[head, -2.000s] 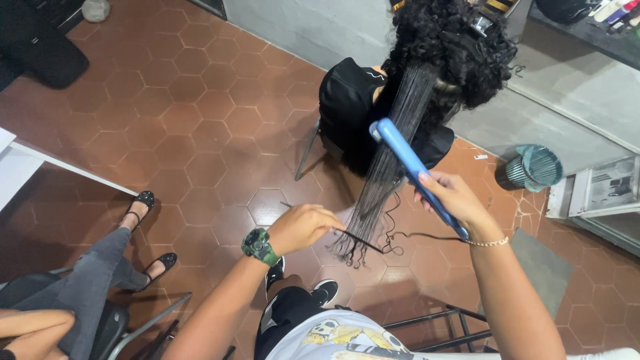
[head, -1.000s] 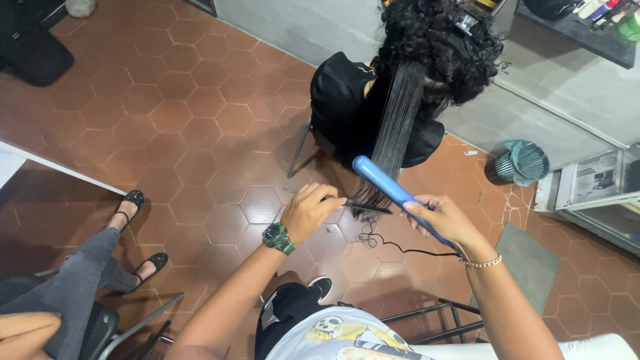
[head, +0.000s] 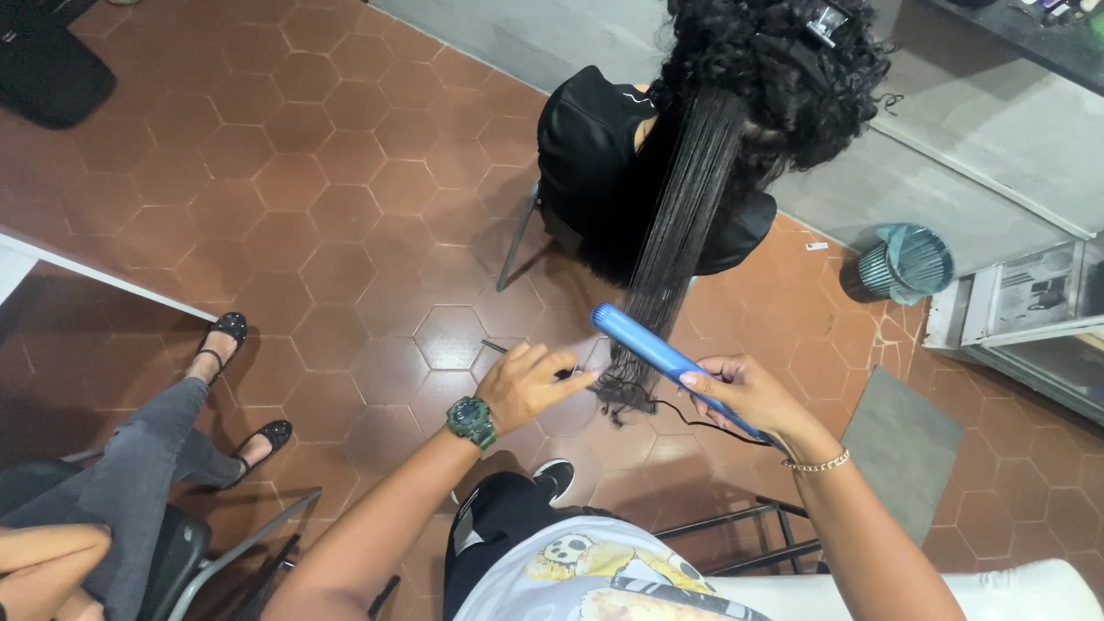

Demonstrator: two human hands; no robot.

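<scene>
My right hand [head: 737,392] grips a blue hair straightener [head: 660,354], which lies across the lower part of a long, straight section of dark hair [head: 681,216]. My left hand [head: 526,384], with a green watch [head: 472,422] on its wrist, holds a thin dark comb; its tail [head: 493,346] sticks out to the left and the rest is mostly hidden. The fingers are beside the curly hair ends [head: 628,397]. The hair belongs to a seated person in a black top [head: 586,129], whose remaining curly hair [head: 776,60] is held up with a metallic clip [head: 826,23].
A seated person's legs in grey trousers [head: 129,457] are at the left, near a white table edge [head: 112,276]. A wastebasket [head: 906,263] and a glass-fronted cabinet [head: 1035,293] stand at the right. A black metal frame [head: 733,522] and white padded seat [head: 1035,591] are near me.
The straightener, seen higher on the hair two seconds ago, is now near its ends. The hair section has become straighter and smoother along its length.
</scene>
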